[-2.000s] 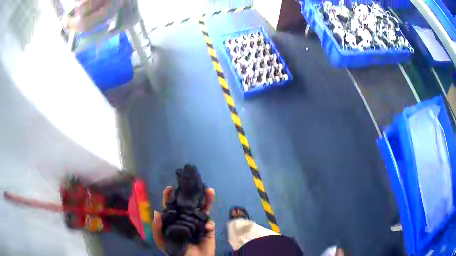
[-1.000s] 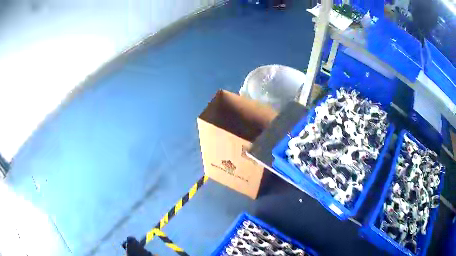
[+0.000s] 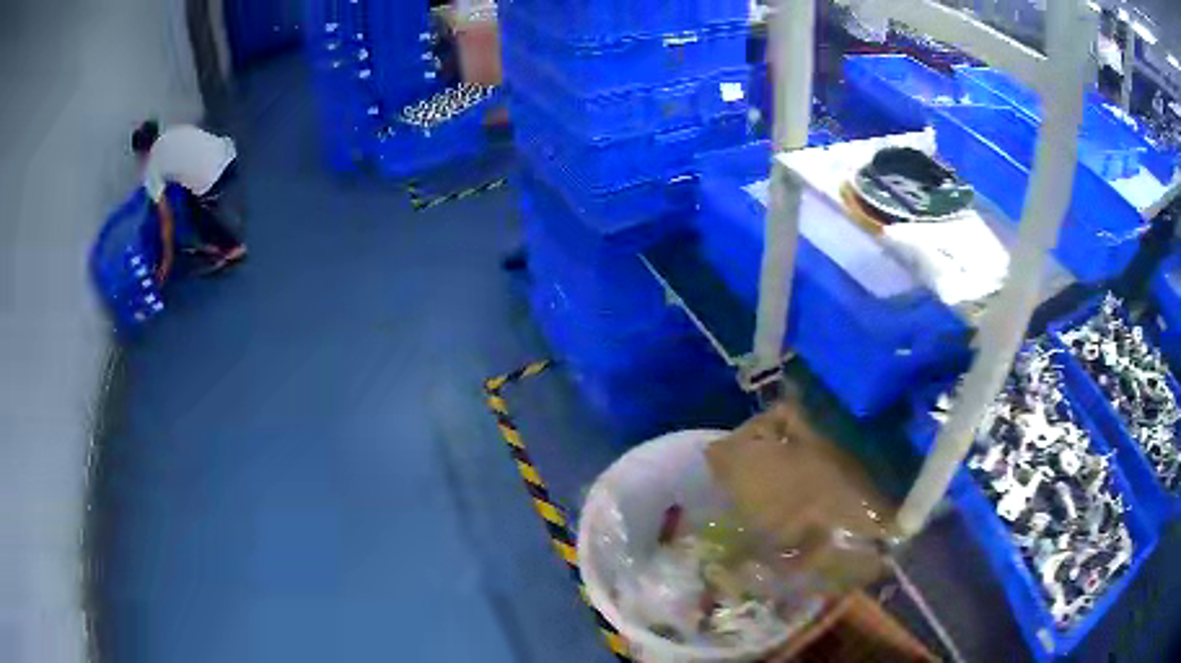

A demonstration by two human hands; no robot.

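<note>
Neither of my hands shows in the head view, and no black parts show. Nearest in front of me is a round white bin (image 3: 622,518) with clear plastic and scraps in it. A tan cardboard piece (image 3: 790,473) lies over its right side. The open top of a brown cardboard box (image 3: 861,635) is cut off by the bottom edge. At the right, a blue crate (image 3: 1023,583) holds a heap of small white and dark parts.
Tall stacks of blue crates (image 3: 622,117) stand at centre. A white rack post (image 3: 784,194) rises beside a blue crate (image 3: 855,350). Yellow-black tape (image 3: 528,473) marks the blue floor (image 3: 324,479). A person (image 3: 188,168) bends over a blue crate (image 3: 123,266) at far left.
My view has swung up and onward along the floor. The bin is nearer and lower, the crate stacks and the person have come in, and the black parts and my hands have left view.
</note>
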